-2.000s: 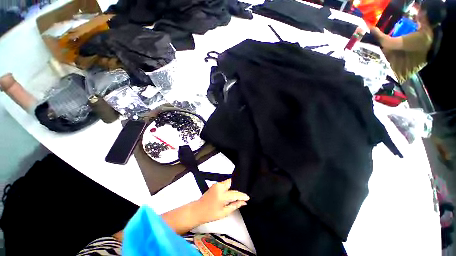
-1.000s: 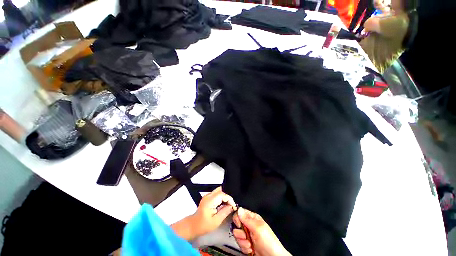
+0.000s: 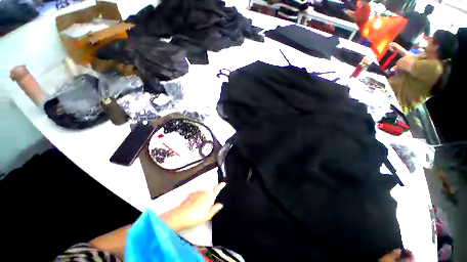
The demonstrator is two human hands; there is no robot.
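Note:
The black garment (image 3: 312,158) is spread over the white table and reaches the bottom of the view. My left hand (image 3: 199,207) is at its left edge, finger and thumb apart, fingertips against the cloth's border; no grip shows. My right hand (image 3: 397,256) is at the garment's lower right corner, mostly cut off by the bottom edge, small and blurred; I cannot tell whether it grips the cloth. No needle or thread can be made out. Scissors handles (image 3: 224,153) show partly at the garment's left edge.
A round white tray (image 3: 176,148) with black pieces and a red stick lies on a brown board (image 3: 158,181). A phone (image 3: 132,145), thread cone (image 3: 113,111), clear bags, heaped black garments and a cardboard box (image 3: 92,28) are further left. A person (image 3: 420,74) is at upper right.
My hands were together at the front a second ago; now they are far apart, the right at lower right. The garment has shifted and spread, and the strap has left the tray.

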